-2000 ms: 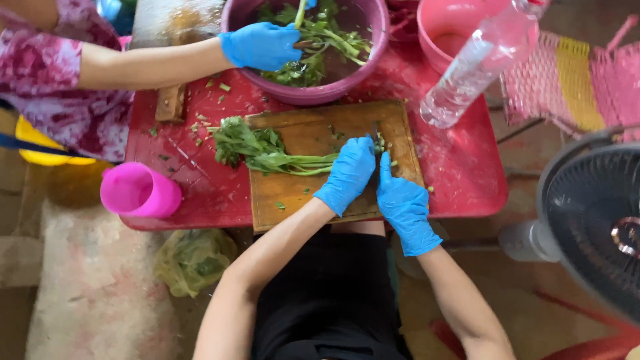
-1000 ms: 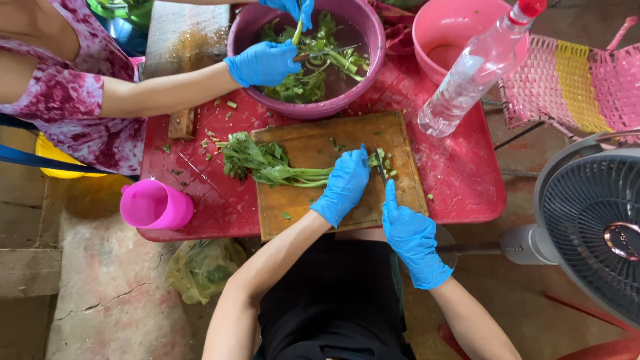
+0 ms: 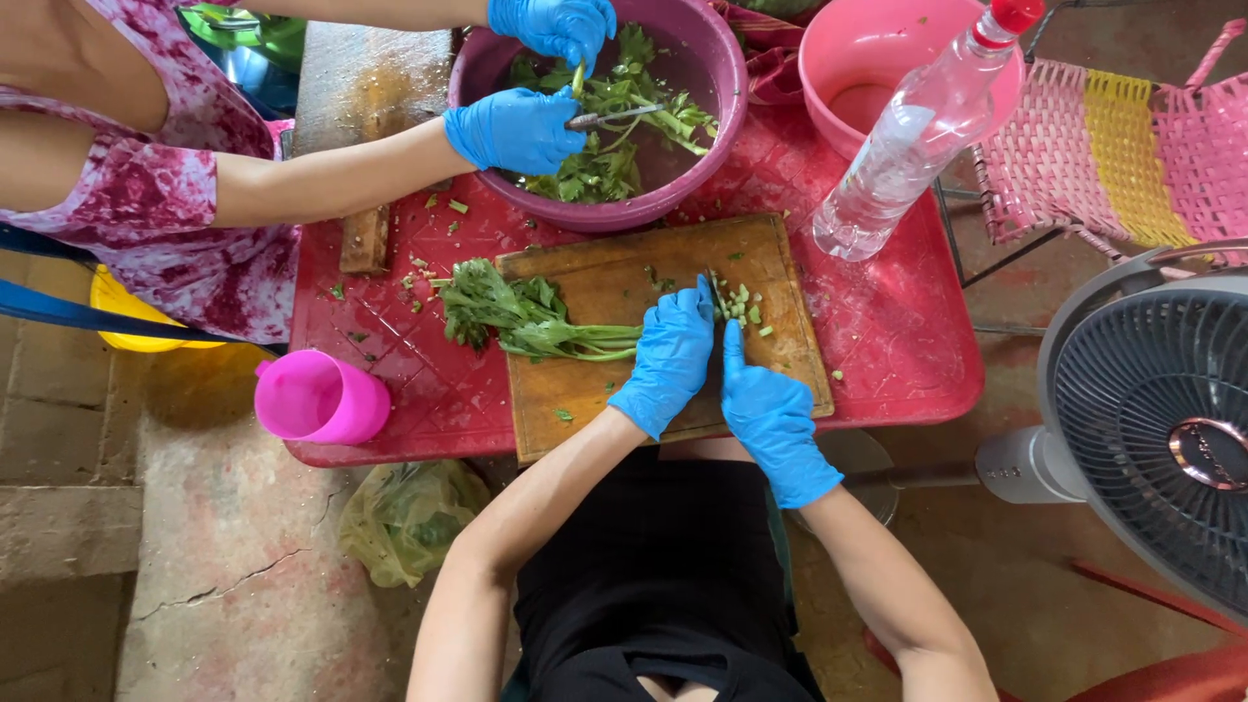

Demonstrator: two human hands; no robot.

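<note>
My left hand [image 3: 671, 356], in a blue glove, is closed around the stalks of a leafy green bunch [image 3: 556, 327], perhaps celery, which lies across a wooden cutting board [image 3: 673, 400]. Its leaves reach past the board's left edge. My right hand [image 3: 775, 414], gloved as well, grips a knife whose handle its fingers hide. The index finger is stretched along the back of the knife blade [image 3: 717, 292], which stands at the cut end of the stalks beside my left fingertips. Small chopped green pieces [image 3: 743, 307] lie just right of the blade.
Across the red table [image 3: 907, 341], a person in blue gloves holds a knife and a stalk over a purple basin [image 3: 624, 210] of greens. A plastic bottle [image 3: 907, 146] and pink basin [image 3: 848, 49] stand back right, a pink mug [image 3: 322, 398] left, a fan [image 3: 1160, 419] at far right.
The other person's hand with the knife has stayed at the basin, and the second hand has come further into view since two seconds ago. My hands remain at the cut end of the stalks.
</note>
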